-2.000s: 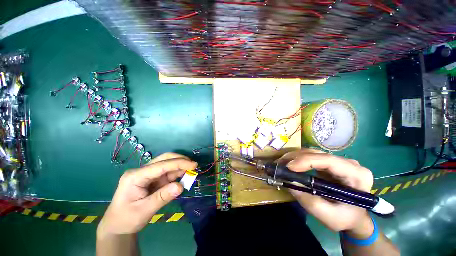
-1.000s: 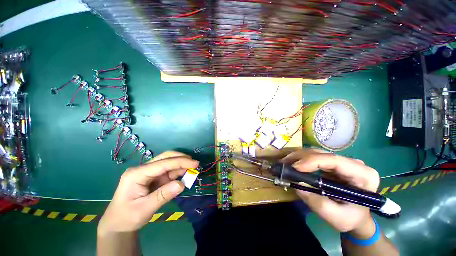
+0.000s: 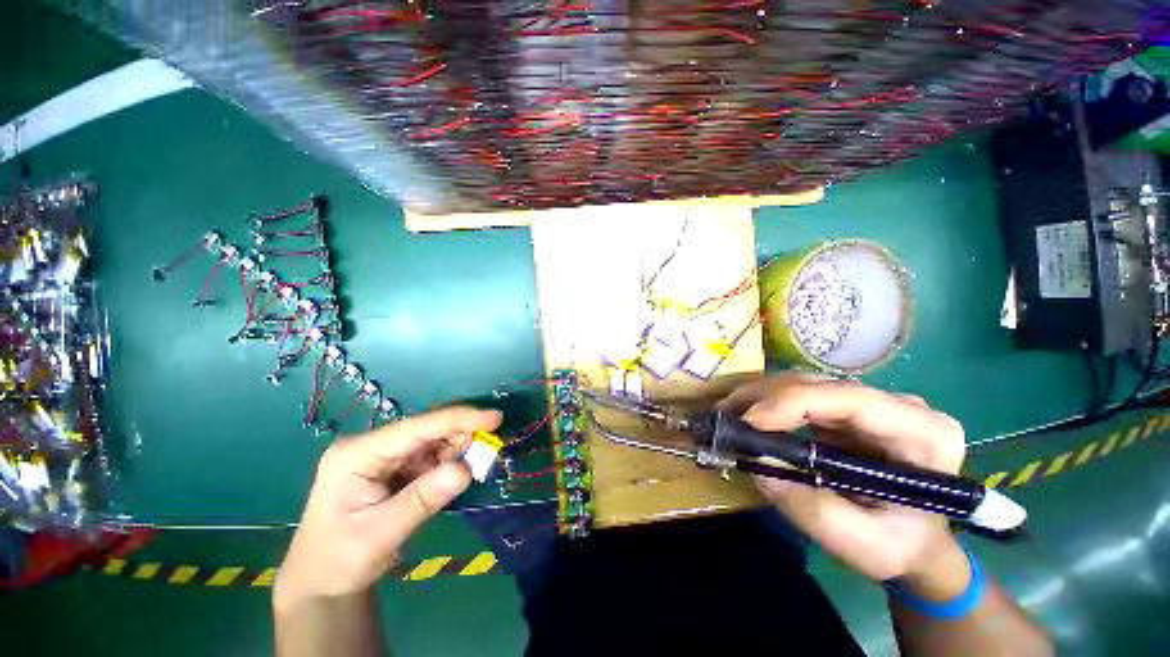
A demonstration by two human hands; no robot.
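My left hand (image 3: 391, 494) holds a small silver-white battery cell (image 3: 481, 458) with yellow tape between thumb and fingers. Its thin wires run right to the green PCB panel (image 3: 572, 462) at the left edge of the pale work board (image 3: 667, 475). My right hand (image 3: 853, 469) grips the black soldering iron (image 3: 834, 475) with a white tail end. The iron's tip and the thin metal feed tube point left at the upper part of the panel. Whether the tip touches it is too small to tell. Several loose cells (image 3: 665, 349) with yellow tape lie on the work board.
A large cell rack (image 3: 552, 103) stands behind the board. A yellowish round tin (image 3: 847, 306) is right of the board, and a black box (image 3: 1062, 257) stands far right. Wired board strips (image 3: 302, 308) lie at left. A clear bag of cells (image 3: 49, 359) is far left.
The view has shifted slightly, so the bench things sit a little differently in the picture. Both hands keep their holds, and the iron's tip stays near the upper part of the panel.
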